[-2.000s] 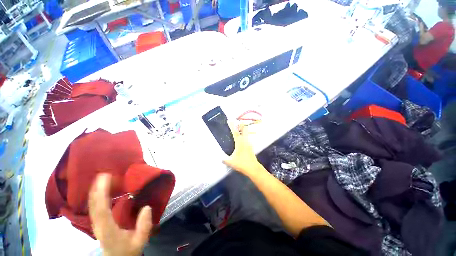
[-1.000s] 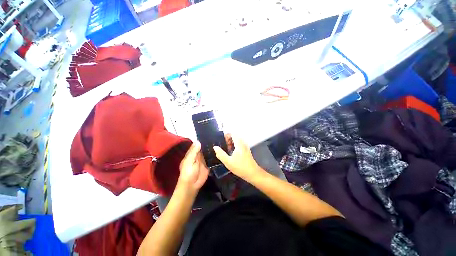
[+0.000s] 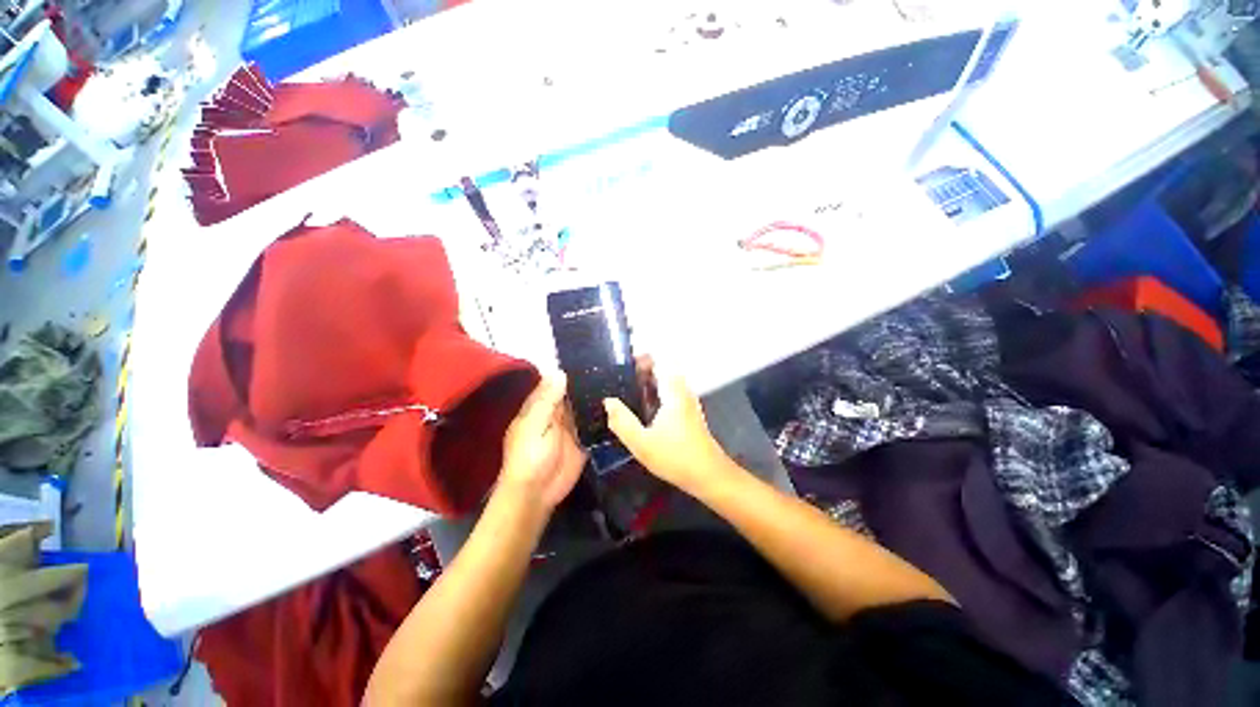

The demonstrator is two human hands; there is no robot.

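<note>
A dark smartphone (image 3: 594, 352) is held upright between my two hands above the table's front edge. My left hand (image 3: 543, 445) grips its left side and lower part. My right hand (image 3: 670, 431) holds its right side, with the thumb over the lower screen. The screen looks dark with a bright reflection. The red garment piece (image 3: 352, 366) lies bunched on the white table (image 3: 235, 546), left of my left hand, its tube-like opening facing the phone. A whitish line with a small glint runs along it.
The sewing machine's black control panel (image 3: 829, 94) is behind; its needle area (image 3: 518, 235) is just beyond the phone. Scissors (image 3: 784, 245) lie right of it. Red cut panels (image 3: 283, 138) lie at the back left. Red fabric (image 3: 325, 628) hangs below the table; dark purple and plaid garments (image 3: 967, 483) are heaped right.
The phone was on the table under my right hand two seconds ago; now both hands hold it. My left hand has left the red piece's front. The view has shifted.
</note>
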